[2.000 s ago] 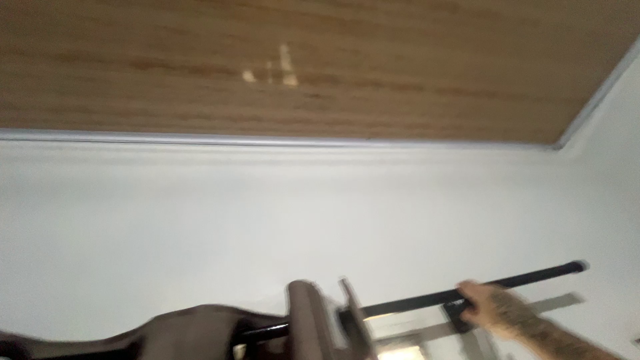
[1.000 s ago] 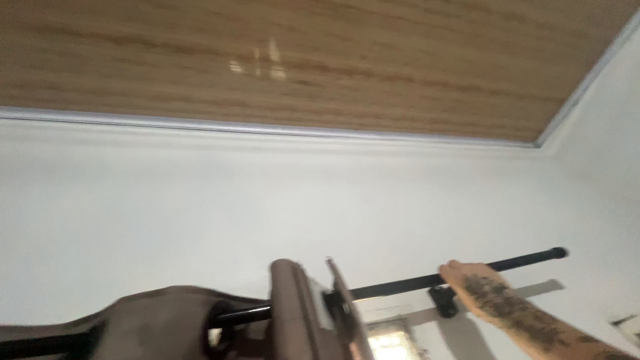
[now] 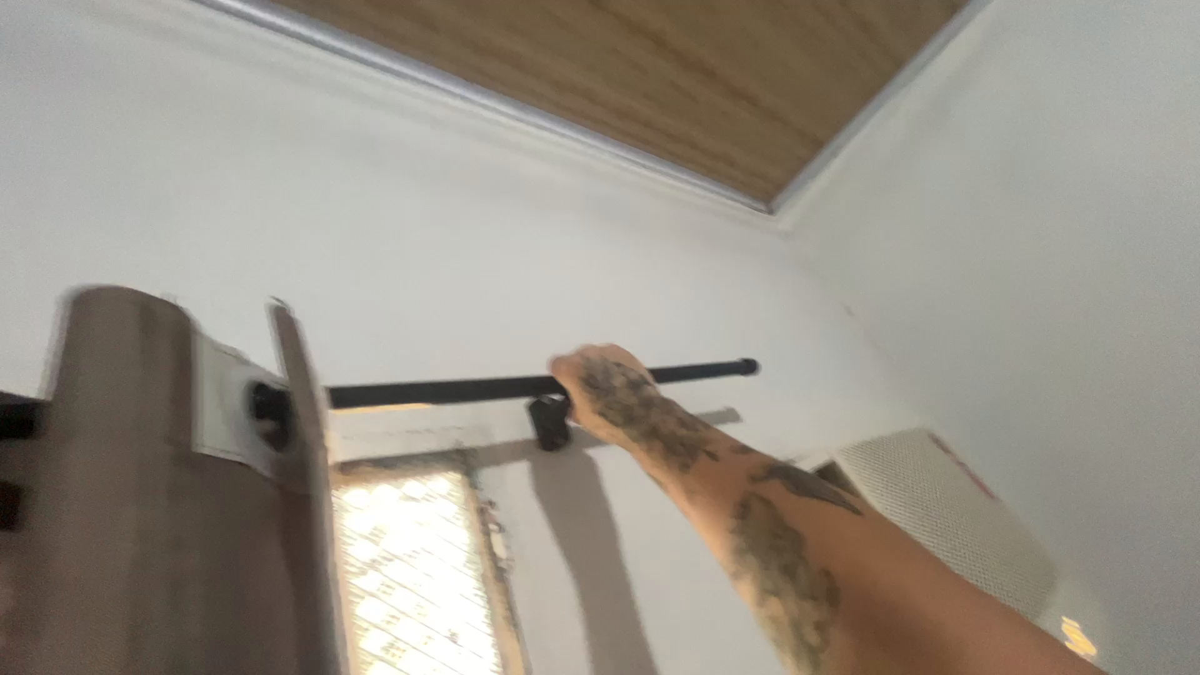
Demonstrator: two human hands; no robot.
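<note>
My right hand (image 3: 605, 384), on a tattooed forearm, is closed around a black curtain rod (image 3: 450, 389) beside its black wall bracket (image 3: 549, 422). The rod runs across the view and ends at the right in a small round cap. A brown grommet curtain (image 3: 141, 487) hangs from the rod at the left, its pale lining and a dark ring showing near the edge. My left hand is not in view.
Below the rod is a bright window (image 3: 412, 562) with a diagonal lattice. A whitish perforated unit (image 3: 947, 516) is on the wall at the right. White walls meet a wood-look ceiling (image 3: 656, 84) with pale trim.
The view has swung toward the right, bringing more of the window and the perforated unit into sight. My right hand stays on the rod by the bracket.
</note>
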